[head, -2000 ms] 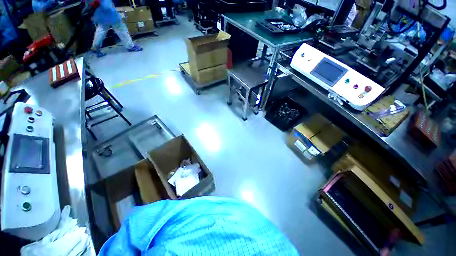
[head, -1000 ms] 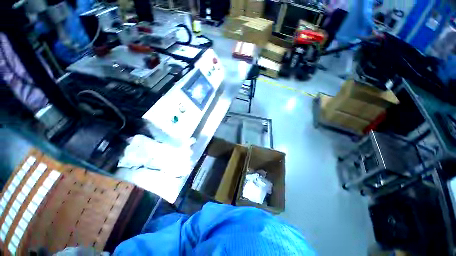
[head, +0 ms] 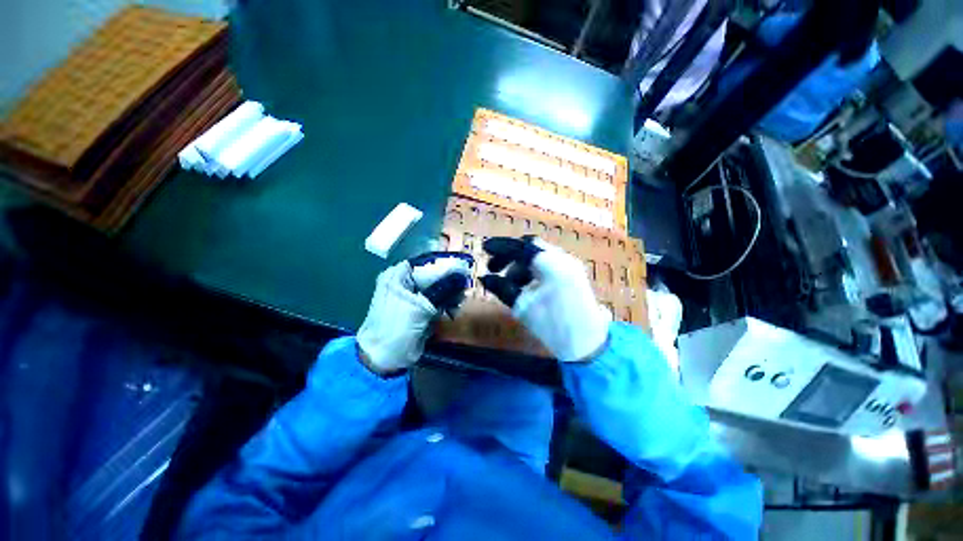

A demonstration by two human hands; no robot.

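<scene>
My left hand (head: 407, 306), in a white glove with black fingertips, is over the near left part of an orange-brown tray (head: 623, 277); its fingers are curled, and a thin pale edge shows at the tips, too small to tell what it is. My right hand (head: 554, 301), gloved alike, is over the tray's middle with thumb and forefinger apart and nothing visible between them. The tray has rows of slots, partly hidden by my hands. Behind it lies a tray part with white rows (head: 549, 169). A white block (head: 394, 229) lies left of the tray.
Several white bundles (head: 241, 141) lie on the green bench (head: 348, 95) at left, beside a tall pile of orange-brown plates (head: 111, 100). At right is a machine panel with a screen (head: 829, 396). A blue-lined bin (head: 106, 412) is at lower left.
The view has swung from the aisle and floor boxes to the green bench. Both my hands now show over the tray; a second ago only a blurred bit of glove showed at the bottom edge.
</scene>
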